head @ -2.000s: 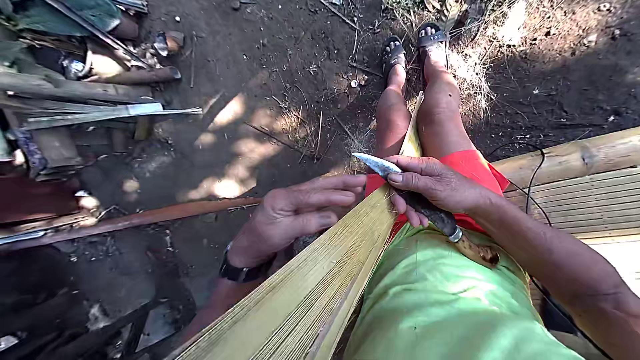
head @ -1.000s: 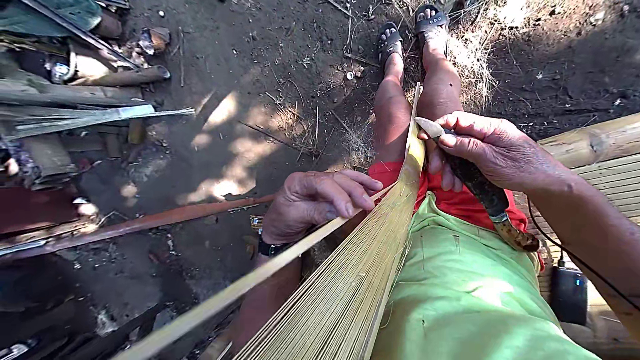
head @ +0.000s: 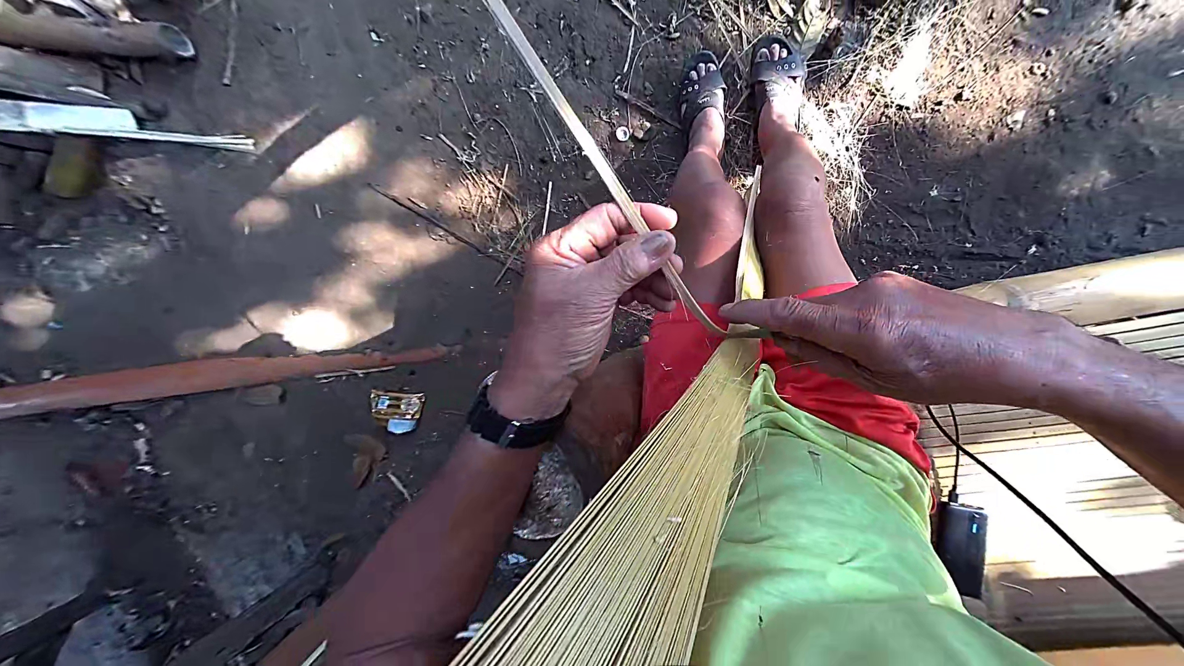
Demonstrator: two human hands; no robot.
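A fanned bundle of thin yellowish split strips point(head: 638, 518), bamboo or palm leaf, lies across my lap, its narrow end between my thighs. My left hand point(head: 597, 287) pinches one pale strip point(head: 573, 120) between thumb and fingers; the strip runs up past the hand and bends at its lower end toward the bundle's neck. There my right hand point(head: 869, 333) reaches in palm down, index finger extended, touching the bent strip at the bundle. Its other fingers curl out of sight beneath it. The knife is not visible in this view.
Right of me is a bamboo slat bench point(head: 1064, 444) with a small black device point(head: 962, 546) and a cable at its edge. A long reddish-brown piece point(head: 213, 375) lies on the dirt at left, near a small wrapper point(head: 398, 407). Cut bamboo pieces point(head: 102, 37) lie upper left.
My left hand has raised one strip, which now points up and away. My right hand has moved to the bundle's neck and turned palm down; the knife it held earlier is out of sight.
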